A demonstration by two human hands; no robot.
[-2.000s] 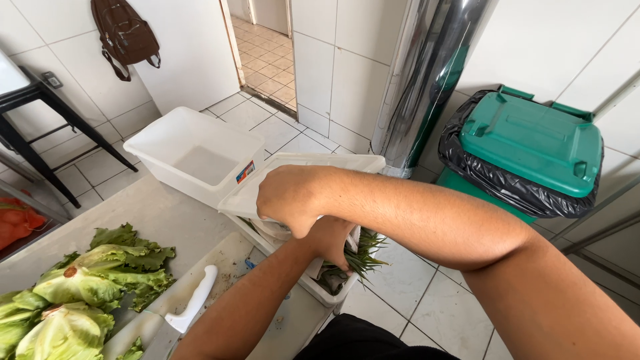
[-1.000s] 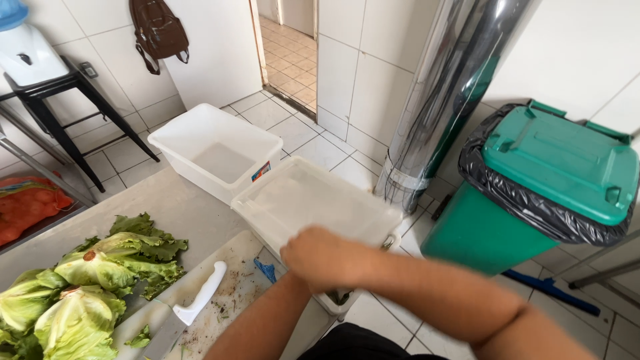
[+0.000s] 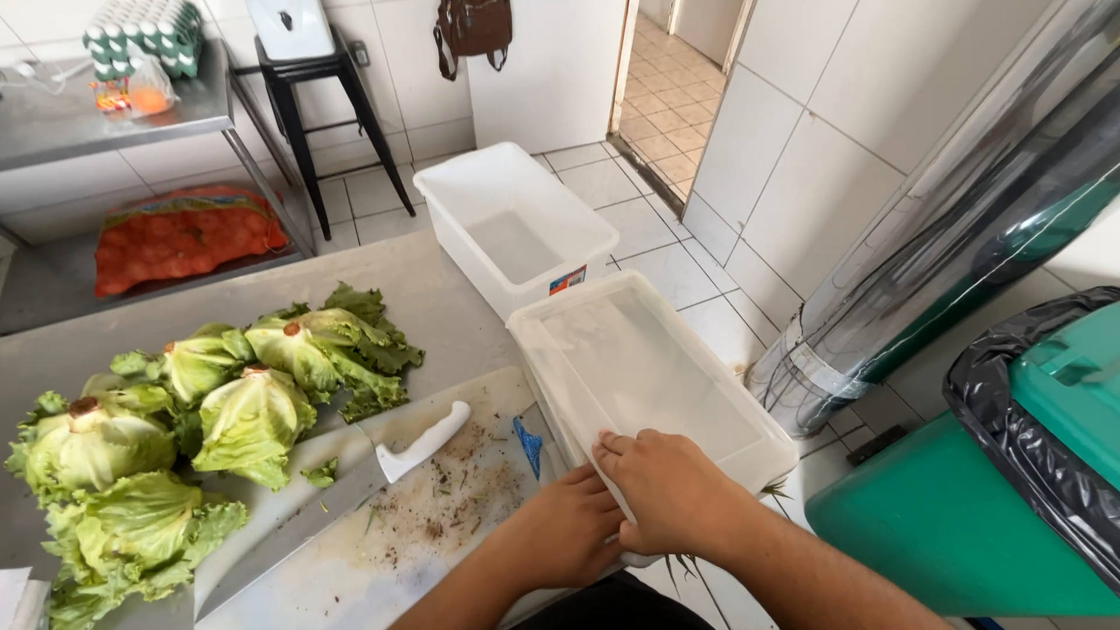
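Note:
A translucent plastic lid [image 3: 647, 367] covers a white plastic container at the counter's edge, and green leaf tips [image 3: 777, 488] stick out from under it. My right hand [image 3: 669, 490] presses on the lid's near left corner. Close beside it, my left hand [image 3: 560, 529] lies against the container's near left side, its fingertips partly under the right hand. To the left, a large knife with a white handle [image 3: 424, 442] rests on a white cutting board [image 3: 437, 516] strewn with brown crumbs. A small blue scrap [image 3: 528, 444] lies near the container.
Several lettuce heads [image 3: 254, 411] sit at the left of the metal counter [image 3: 385, 271]. An open white bin [image 3: 516, 227] stands beyond the lidded container. At the right are a green trash bin [image 3: 945, 525] and a shiny metal duct [image 3: 927, 201]. A black stool [image 3: 341, 114] is behind.
The lid, raised and tilted two seconds ago, now lies over the container. The left hand has come out from among the leaves to the container's side. The view has swung left.

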